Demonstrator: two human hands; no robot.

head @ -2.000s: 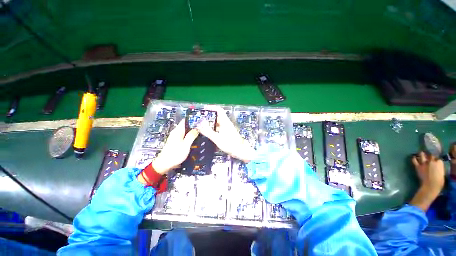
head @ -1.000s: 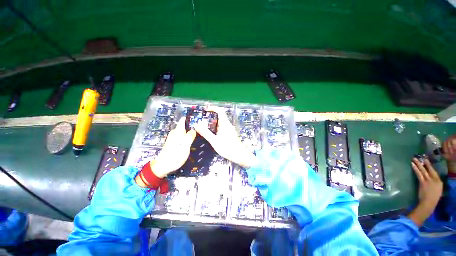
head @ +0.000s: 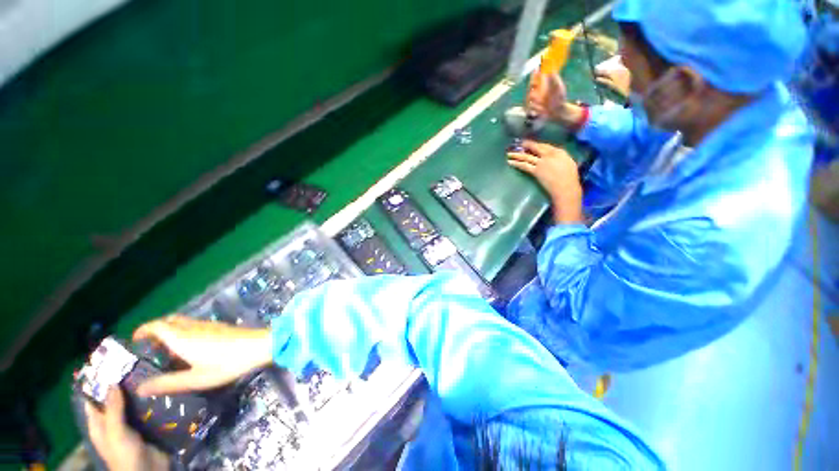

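Observation:
A black phone housing (head: 170,410) with small orange and white marks is tilted in my hands at the lower left, over the clear tray. A silvery mainboard (head: 109,368) shows at its top end; I cannot tell if it is seated. My left hand (head: 115,432) grips the housing from below, partly cut off by the bottom edge. My right hand (head: 204,355) has its fingers at the housing's far edge and its thumb across its face. The clear blister tray (head: 345,442) holds many boards, partly hidden by my right sleeve.
Several phone housings (head: 465,205) lie on the green bench to the right; another (head: 302,196) lies on the belt. A neighbour (head: 681,230) in blue sits at the right, holding a yellow-orange screwdriver (head: 557,51) over a housing. A black block (head: 465,60) lies on the belt beyond.
The view has swung right and tilted, bringing the neighbour into view and shifting my hands, housing and tray to the lower left. My right thumb has moved off the board onto the housing's face.

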